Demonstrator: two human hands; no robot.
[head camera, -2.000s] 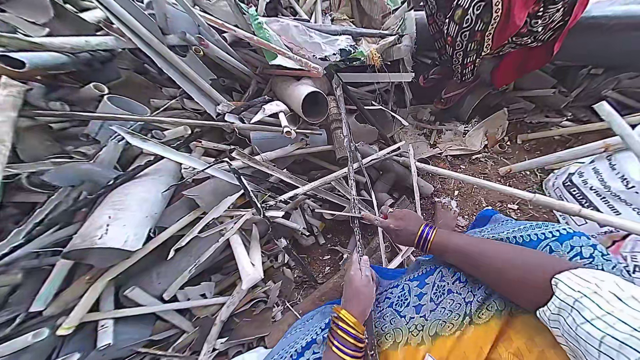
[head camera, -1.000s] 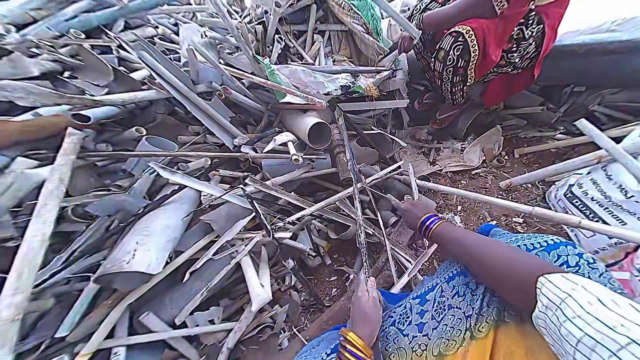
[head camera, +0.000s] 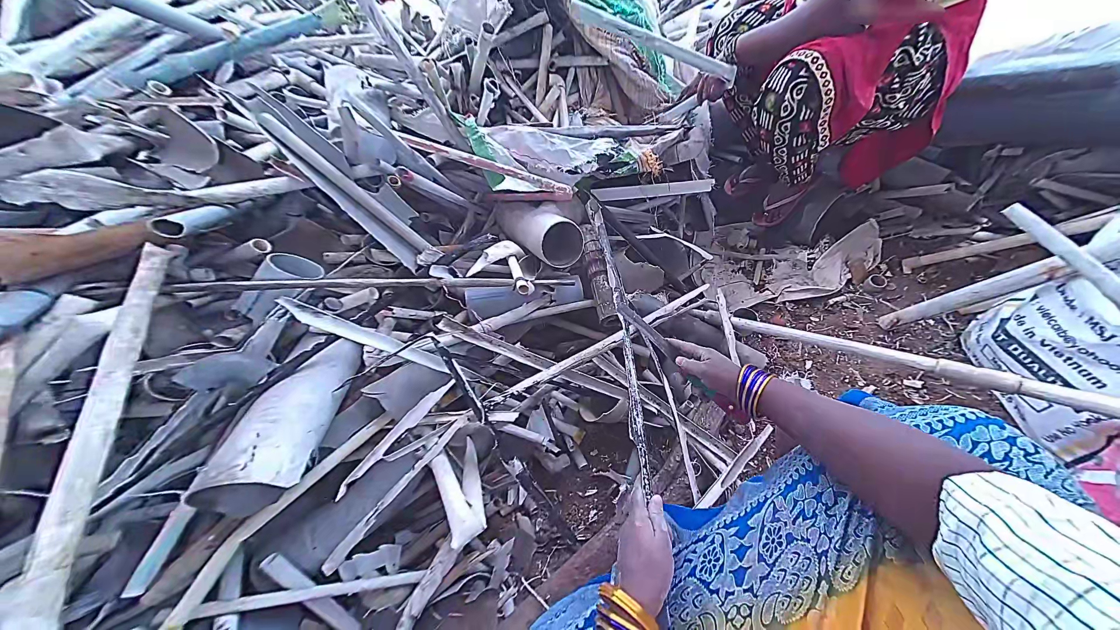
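Observation:
My left hand (head camera: 645, 547), with yellow and purple bangles at the wrist, grips the lower end of a long, thin, dark-stained strip (head camera: 630, 376). That strip runs away from me across the scrap, and its far end lies beside a grey plastic pipe piece (head camera: 549, 234). To the right of the strip, my right hand (head camera: 713, 372) is closed on a dark, flat, blade-like tool (head camera: 649, 331); the tool's tip meets or overlaps the strip. Its handle is mostly hidden by my fingers.
Broken pipes and split plastic pieces (head camera: 276, 455) heap up ahead and leftward. A long pale pole (head camera: 919, 360) crosses at right near a printed white sack (head camera: 1041, 341). Another person (head camera: 822, 96) in red and black patterned cloth sits at the upper right, holding a pale pipe (head camera: 652, 37).
My right hand now shows a dark blade-like tool against the strip, while my left hand keeps its hold. The view has tilted up, showing more of the other person.

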